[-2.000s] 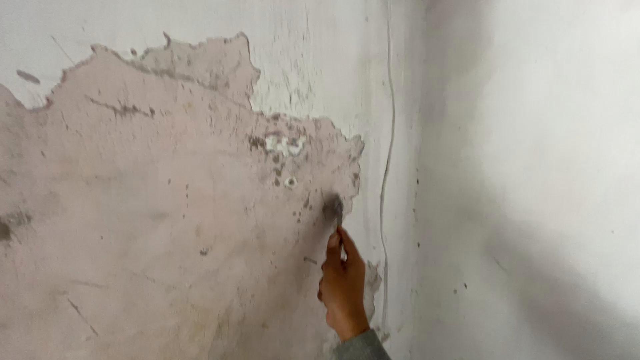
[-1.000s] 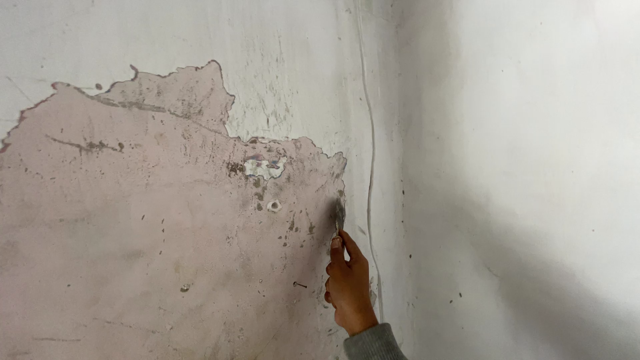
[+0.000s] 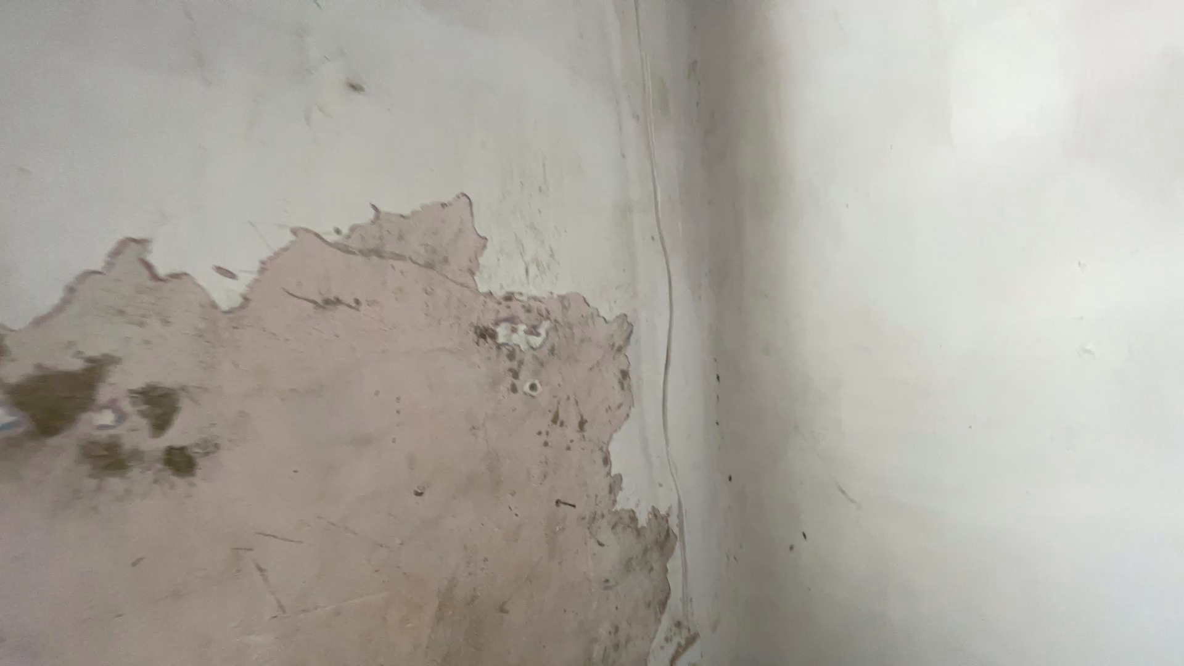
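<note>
Neither my left hand nor my right hand shows in the head view now, and no tool is visible. In front of me is a wall with a large bare pinkish plaster patch (image 3: 370, 416), bordered above and at the right by white paint (image 3: 231, 139) with a ragged, peeling edge. Small white paint remnants (image 3: 523, 335) and a small pale-ringed hole (image 3: 532, 388) mark the upper right of the patch. Several dark brown-green spots (image 3: 55, 398) lie at its left.
A thin cable or raised line (image 3: 666, 305) runs down the white strip beside the room's corner (image 3: 726, 324). The adjoining white wall (image 3: 971, 277) fills the right side and carries a few dark specks.
The hand that held a small tool against the right edge of the pink patch has gone out of view. More of the wall at the upper left shows, as the view has shifted.
</note>
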